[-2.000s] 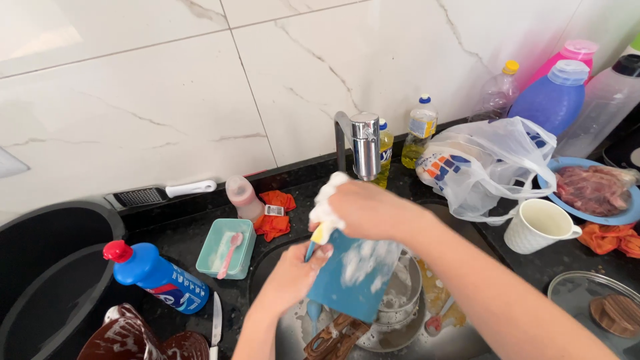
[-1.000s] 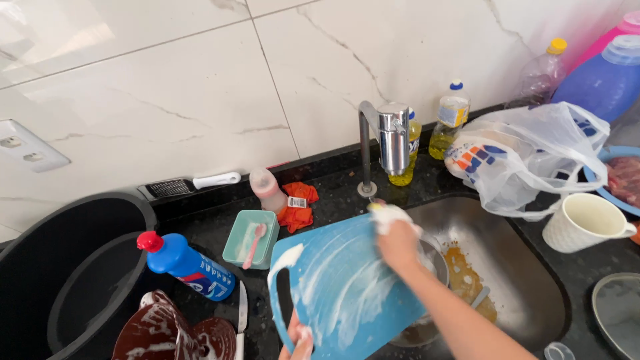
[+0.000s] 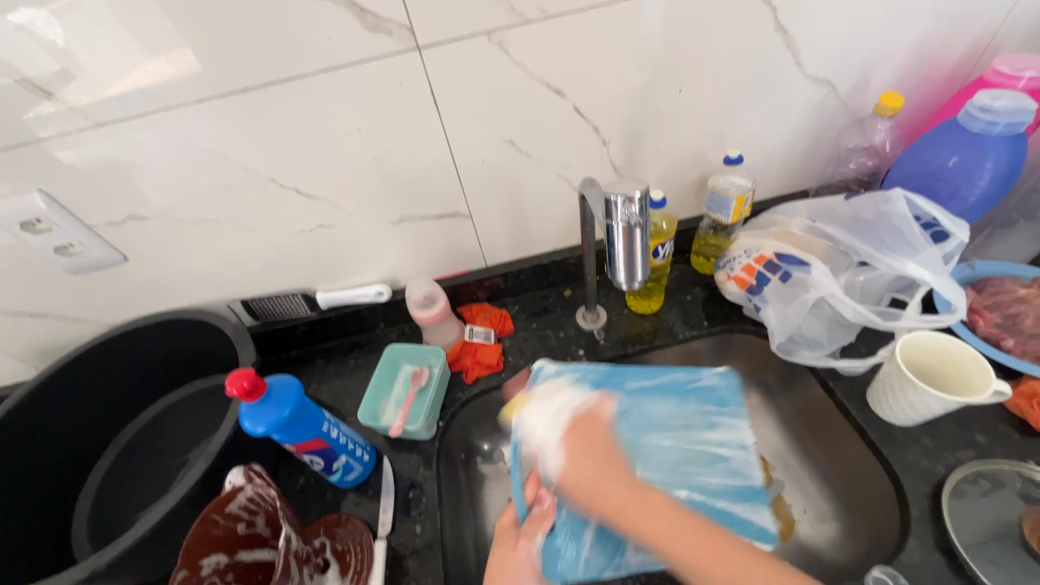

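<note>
A blue plastic cutting board [image 3: 691,431], streaked with white suds, is held tilted over the steel sink [image 3: 837,455]. My left hand [image 3: 524,528] grips the board by its lower left edge. Blurred by motion, my right hand [image 3: 589,455] presses a foamy sponge [image 3: 544,418] on the board's upper left part; a bit of yellow shows at the sponge's edge. The chrome faucet [image 3: 628,236] stands behind the board, with no water seen running. The board hides much of the sink.
Left are a black tub [image 3: 122,439], a blue bottle with red cap [image 3: 305,431], a knife [image 3: 383,512] and a teal container [image 3: 406,390]. Right are a plastic bag [image 3: 845,276], a white mug [image 3: 930,378], a bowl of raw meat [image 3: 1003,313] and a glass lid [image 3: 995,520]. Bottles [image 3: 650,268] stand behind.
The board was upright, then turned so its sudsy face lay toward the view. Since a second ago, my right hand has moved with the sponge to the board's left side.
</note>
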